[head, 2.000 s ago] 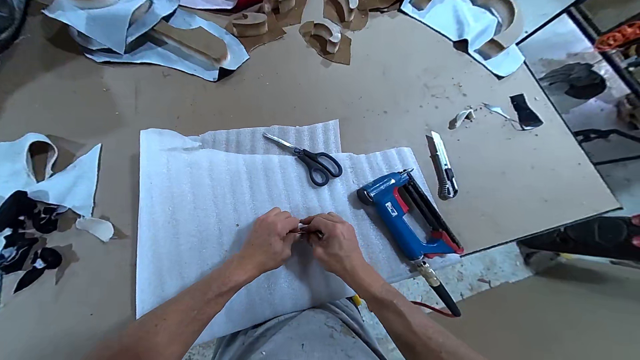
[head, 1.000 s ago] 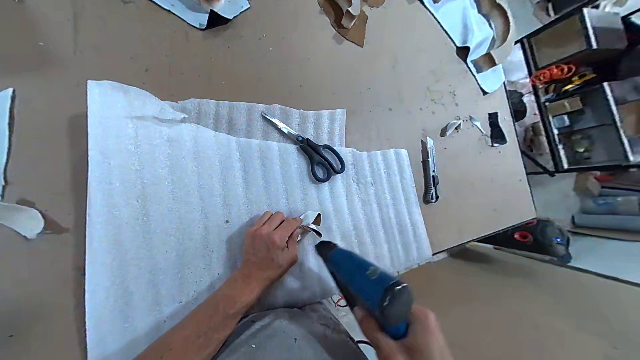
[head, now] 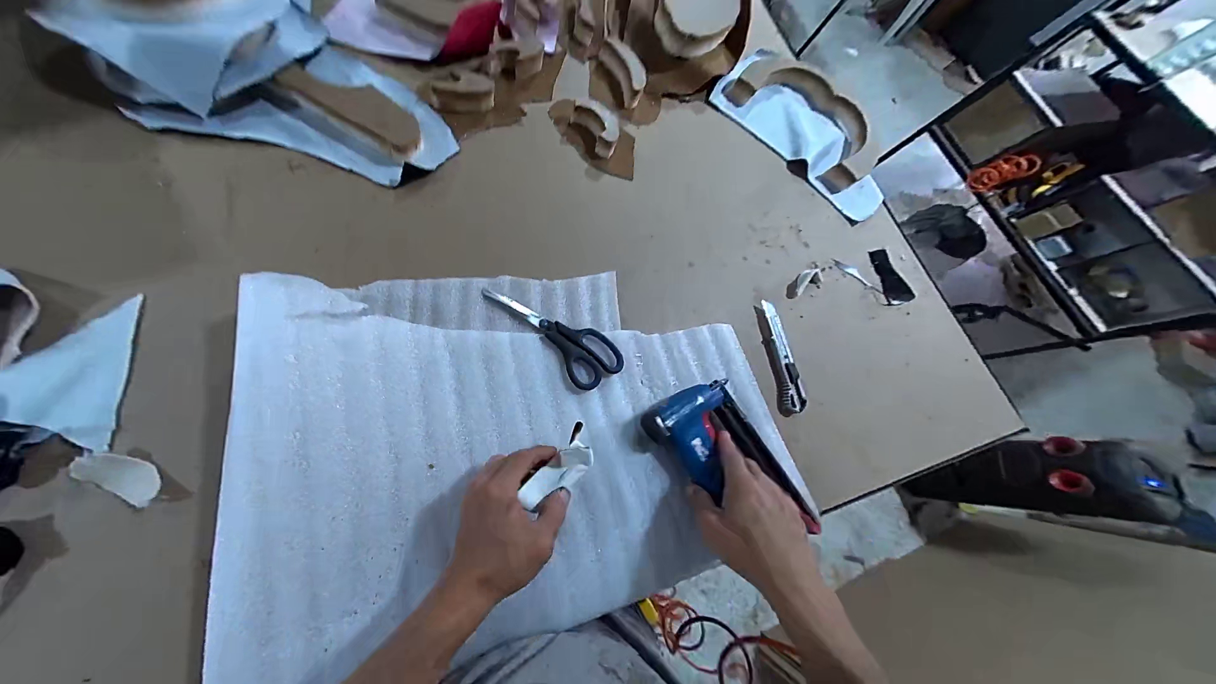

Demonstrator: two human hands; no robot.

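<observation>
My left hand (head: 513, 522) holds a small white-covered piece (head: 558, 477) between thumb and fingers, above a white foam sheet (head: 332, 456). A small dark tip sticks up from the piece. To its right, my right hand (head: 755, 499) is closed around a blue pneumatic staple gun (head: 698, 437), which lies on its side at the right part of the sheet. Black-handled scissors (head: 568, 344) rest on the foam beyond both hands, blades pointing up and left. Right of the sheet, a utility knife (head: 781, 359) lies on the brown table (head: 684, 218).
Fabric-covered shapes (head: 361, 123) and small curved wooden pieces (head: 622, 71) lie along the far side. Light blue fabric scraps (head: 71, 380) are at left, dark and white scraps (head: 890, 277) at right. A metal shelf (head: 1073, 190) stands beyond the table's right edge; orange hose (head: 679, 622) hangs below.
A second ago my right hand held the staple gun beside the small piece; now gun and hand are farther right. Two seconds ago the gun lay unheld. The view has shifted.
</observation>
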